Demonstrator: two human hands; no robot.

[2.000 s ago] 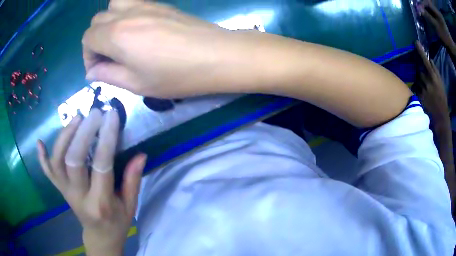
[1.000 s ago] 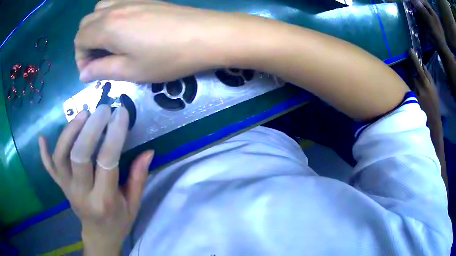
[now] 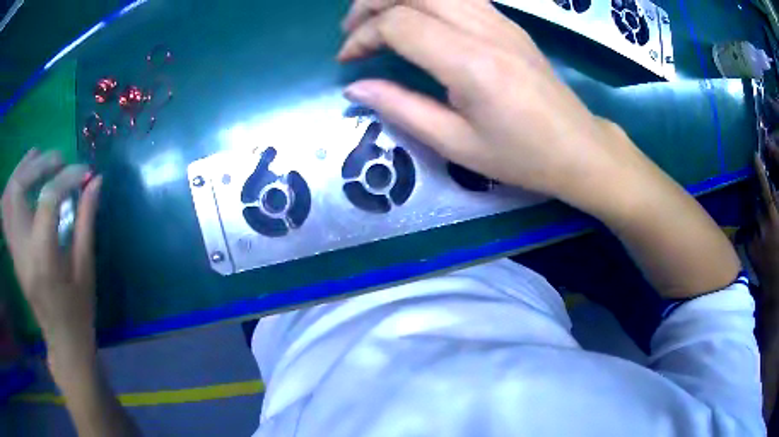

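Note:
The silver three-station plate (image 3: 320, 222) lies on the glossy green work surface. Two round openings with silver centre rings show clearly; the third is partly covered by my right hand. My right hand (image 3: 478, 94) is over the plate's right part and back edge, its thumb apart from its fingers, with nothing seen in it. My left hand (image 3: 55, 222) is off the plate at far left, a little blurred, thumb and fingertips close together around a tiny red-copper part (image 3: 88, 177). Loose red-copper parts (image 3: 128, 96) with wire loops lie behind and to the right of its fingertips.
A second silver plate (image 3: 598, 27) lies at the back right. A small pale container (image 3: 741, 60) stands beyond it. A blue-edged border (image 3: 342, 271) runs along the front. Another person's hand shows at the right rim. A bright green patch (image 3: 34, 128) lies at far left.
My left hand has left the plate and moved left. My right hand has moved right and its thumb and fingers have parted. The view has shifted, showing the second plate and more of the near one.

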